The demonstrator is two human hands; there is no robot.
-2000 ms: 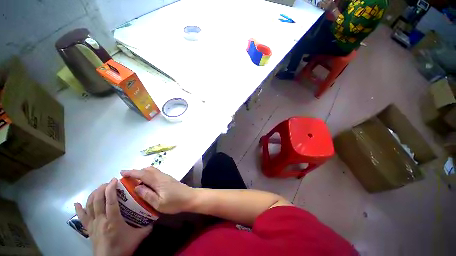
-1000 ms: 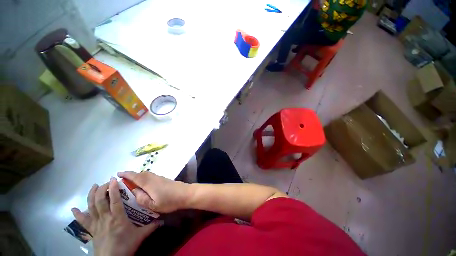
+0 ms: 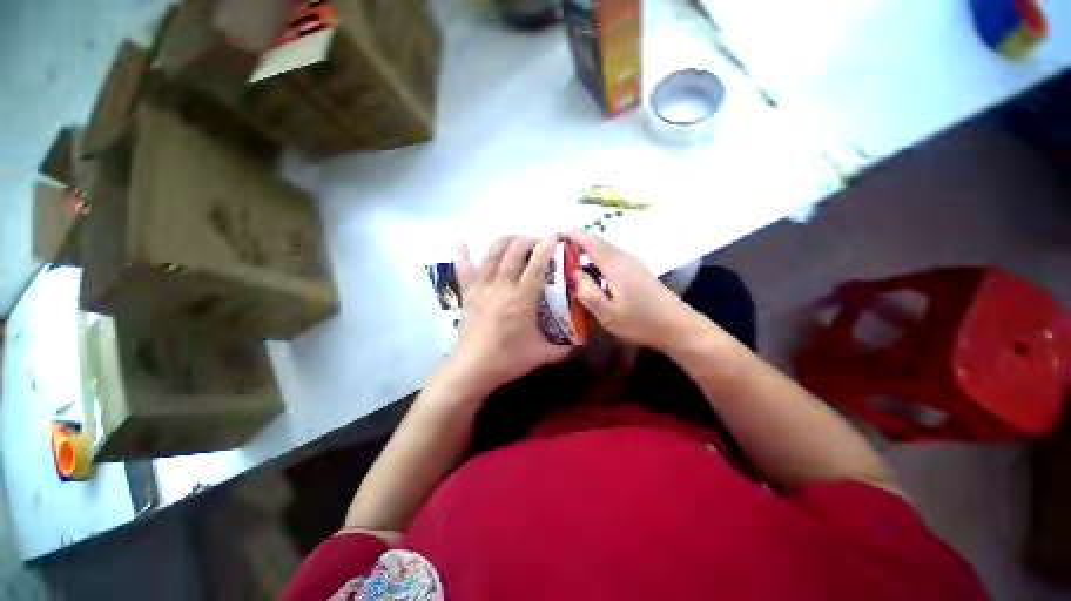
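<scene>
A retail colour box (image 3: 559, 308), orange, white and black, is held between my two hands at the table's front edge, partly hidden by them. My left hand (image 3: 503, 308) lies flat along its left side with the fingers over it. My right hand (image 3: 628, 294) grips its orange top side; a dark spot shows by the fingers. A small dark printed piece (image 3: 443, 285) lies beside my left fingertips; I cannot tell if it belongs to the box. Small black dots (image 3: 604, 220) and a small yellow tool (image 3: 611, 198) lie on the table beyond my right hand.
Brown cartons (image 3: 217, 235) stand at left, some open. An orange box (image 3: 606, 53) stands at the back beside a clear tape roll (image 3: 686, 103). A red, yellow and blue roll (image 3: 1010, 26) is far right. An orange-yellow dispenser (image 3: 71, 450) is far left. A red stool (image 3: 1010, 350) stands right.
The view has swung left, so more cartons and the left table end show. The kettle is now mostly out of view. Both hands stay on the box.
</scene>
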